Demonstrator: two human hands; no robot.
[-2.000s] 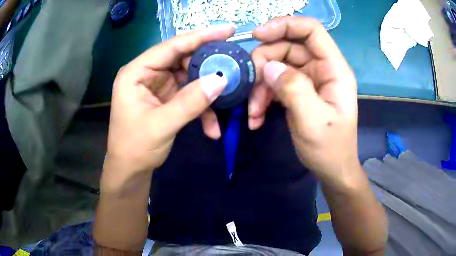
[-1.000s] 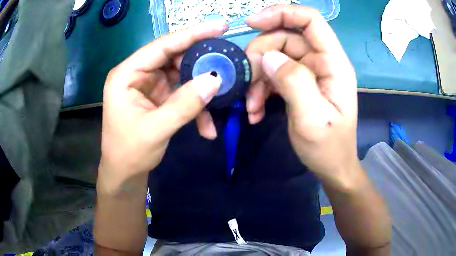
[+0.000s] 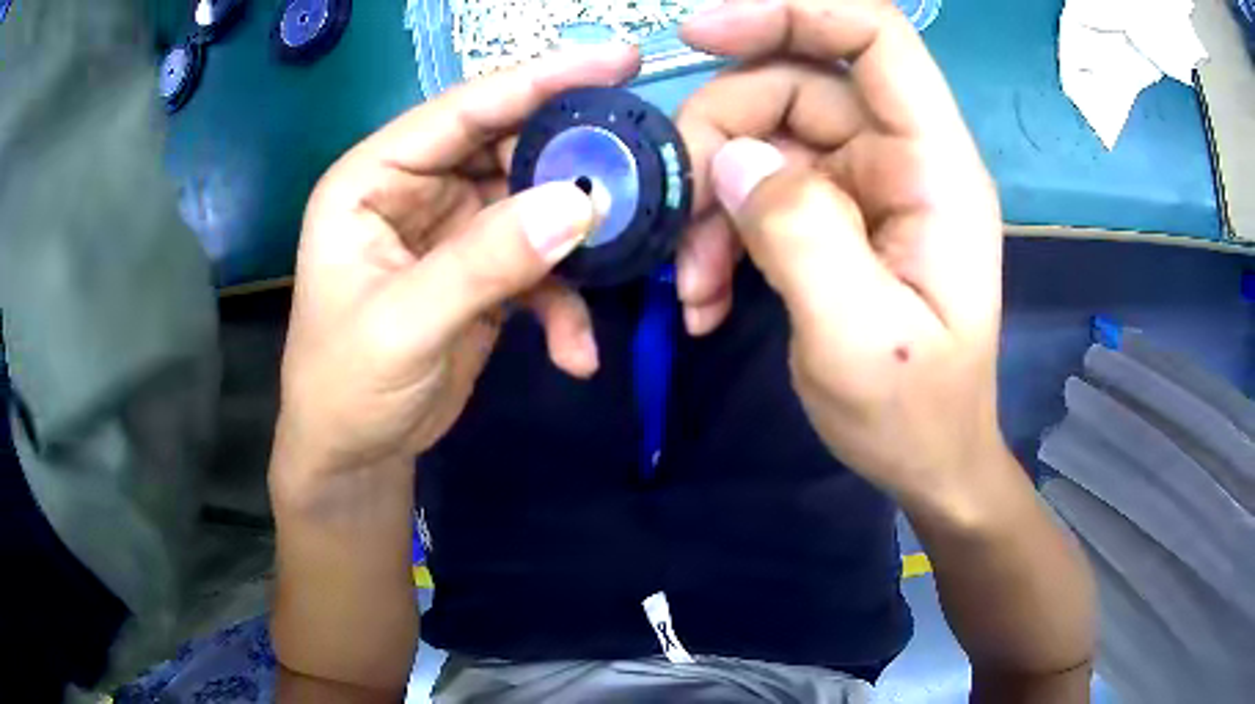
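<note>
A round black disc (image 3: 661,206) with a silver-grey centre and a small dark hole is held up above my dark-clothed lap, its face towards me. My left hand (image 3: 413,275) grips it, thumb across the centre and fingers at the upper rim and behind. My right hand (image 3: 853,234) is at the disc's right edge, fingers curled and thumb tip just off the rim. Whether it holds a small piece is hidden. A clear tray (image 3: 438,55) with a heap of small pale pieces lies behind my hands, cut off by the top edge.
Several black discs (image 3: 310,25) lie on the green bench (image 3: 1046,179) at the upper left. A white cloth or paper (image 3: 1122,69) and a tan cardboard edge (image 3: 1222,110) are at the right. Grey-green clothing (image 3: 110,316) of another person fills the left side.
The disc has tilted, its right rim turned more into view. Both hands keep nearly the same hold. The view has shifted, so more black discs show at the upper left.
</note>
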